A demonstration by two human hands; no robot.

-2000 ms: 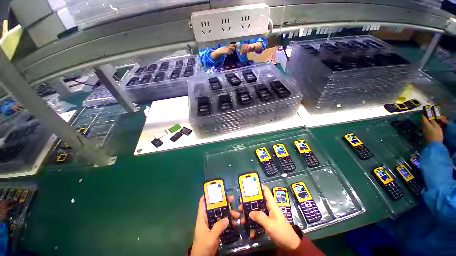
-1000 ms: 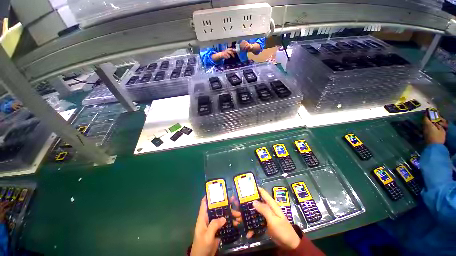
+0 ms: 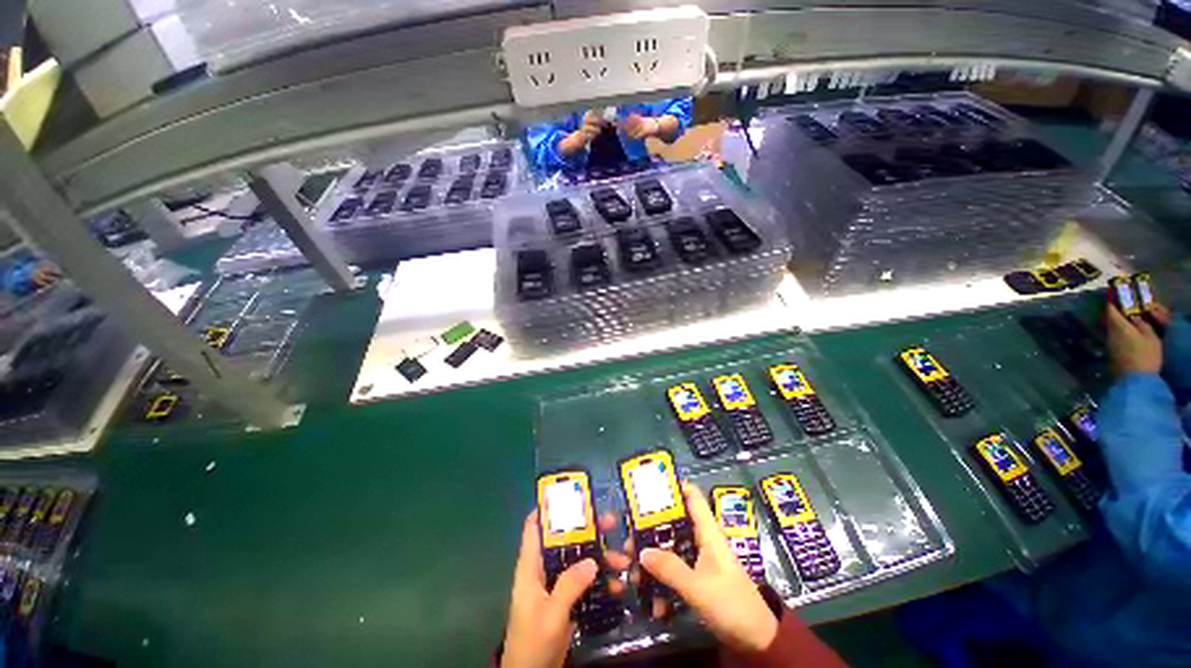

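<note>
My left hand [image 3: 546,603] holds a keypad phone [image 3: 567,506] upright, thumb on its black keys. My right hand [image 3: 712,581] holds a second keypad phone [image 3: 652,488] beside it, thumb on its keys. Both have yellow frames and lit, mostly white screens. They are above the left front of a clear blister tray [image 3: 888,502]. Several more yellow-framed phones lie face up in the tray, three in the back row [image 3: 742,411] and two in the front row [image 3: 799,526], one partly behind my right hand.
Stacked clear trays with black units [image 3: 640,294] stand behind on a white strip [image 3: 425,294] with small green and black pieces [image 3: 457,334]. A power strip [image 3: 605,58] hangs on the shelf rail. At right, a coworker's blue sleeve [image 3: 1143,444] is beside another phone tray [image 3: 960,431]. Another person is opposite.
The right phone has shifted slightly right, away from the left one, and my right thumb is lower on its keys. The coworker at right now holds two phones up. The hand at far left has gone.
</note>
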